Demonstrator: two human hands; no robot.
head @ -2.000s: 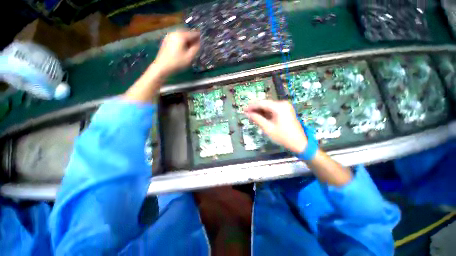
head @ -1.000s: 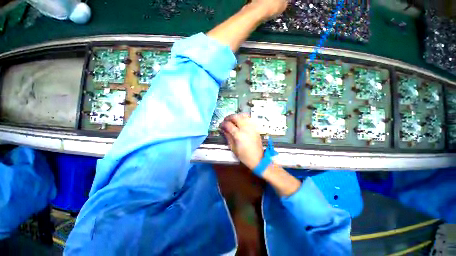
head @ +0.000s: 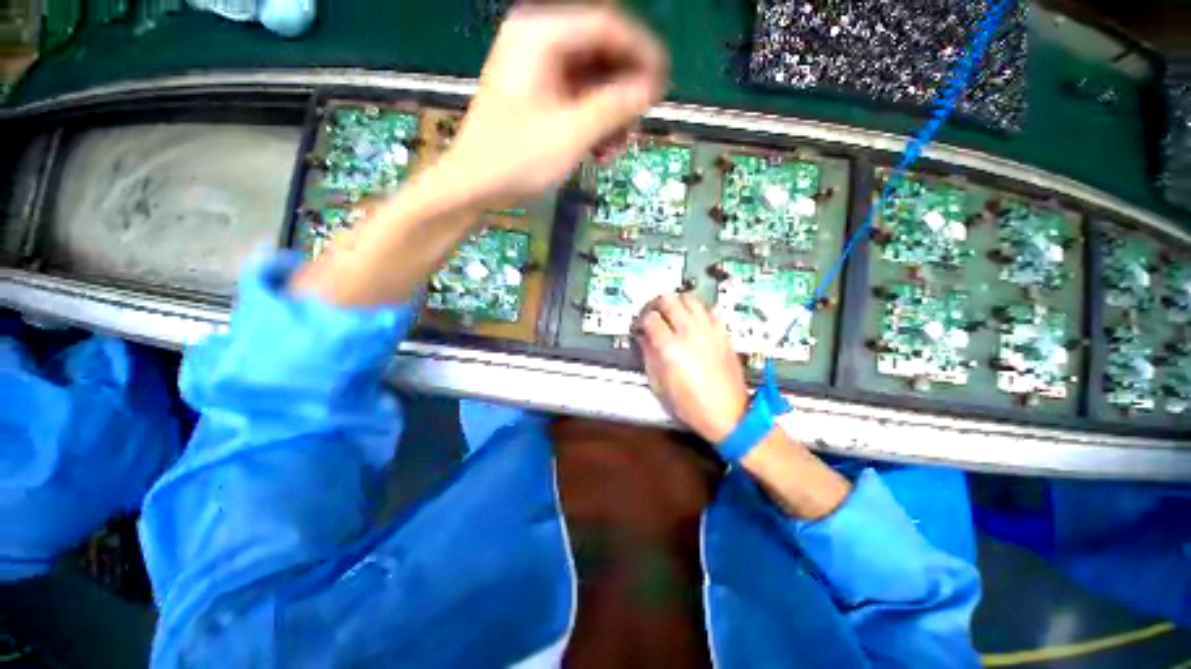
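My left hand [head: 562, 105] is raised above the rail and the middle carrier, fingers curled and blurred; whether it holds a part cannot be told. My right hand [head: 692, 363], with a blue wrist strap [head: 755, 425], is low over the front of the grey-green carrier [head: 701, 248]. Its fingertips are at the right edge of the lower-left green circuit board [head: 627, 290]; anything between them is hidden. The lower-right board [head: 764, 311] lies just right of the hand. Two more boards lie behind, the upper-left one [head: 640, 190] near my left hand.
A tan-orange carrier [head: 415, 294] sits left, partly behind my left forearm, beside a bare grey plate [head: 176, 203]. More carriers [head: 967, 294] lie right. A dark component pile [head: 888, 52] is on the green mat [head: 705, 65]. A blue cord [head: 947, 98] crosses the view. A blue sleeve [head: 79, 444] shows left.
The view has shifted, so the carriers appear farther right. My left hand has come back from the component pile towards the boards. My right hand stays low near the front boards.
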